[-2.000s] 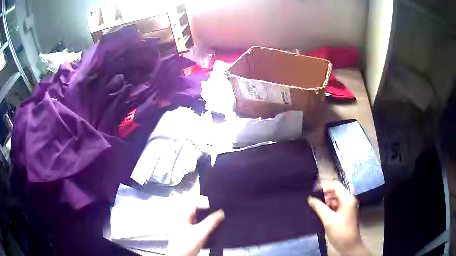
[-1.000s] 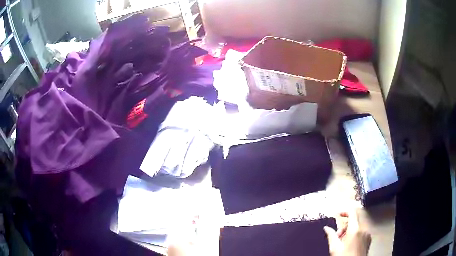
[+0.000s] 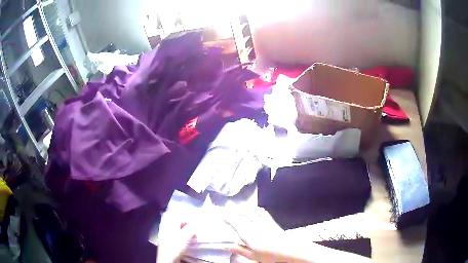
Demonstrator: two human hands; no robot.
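Note:
White interlining pieces (image 3: 177, 205) lie in a flat pile at the left front, washed out by glare. My left hand (image 3: 177, 241) is at their near left edge. My right hand (image 3: 256, 236) reaches across from the right, on the same pieces, its fingers near the front edge. Glare hides whether either hand grips a sheet. The thick dark cut-piece pile (image 3: 314, 192) lies at mid-table. One dark piece (image 3: 349, 246) lies nearer, partly hidden by my right forearm. A stack with a pale top and dark sides (image 3: 406, 180) is at the right.
Loose white pieces (image 3: 228, 167) lie fanned behind the flat pile. A large purple heap (image 3: 113, 144) covers the left side. An open cardboard box (image 3: 328, 115) stands behind the dark pile. Red fabric (image 3: 392, 77) lies at the back. A partition bounds the table's right side.
My right hand has left the near dark piece and moved left to the white pile, where my left hand also is. The camera view has shifted, so the table's contents appear further right.

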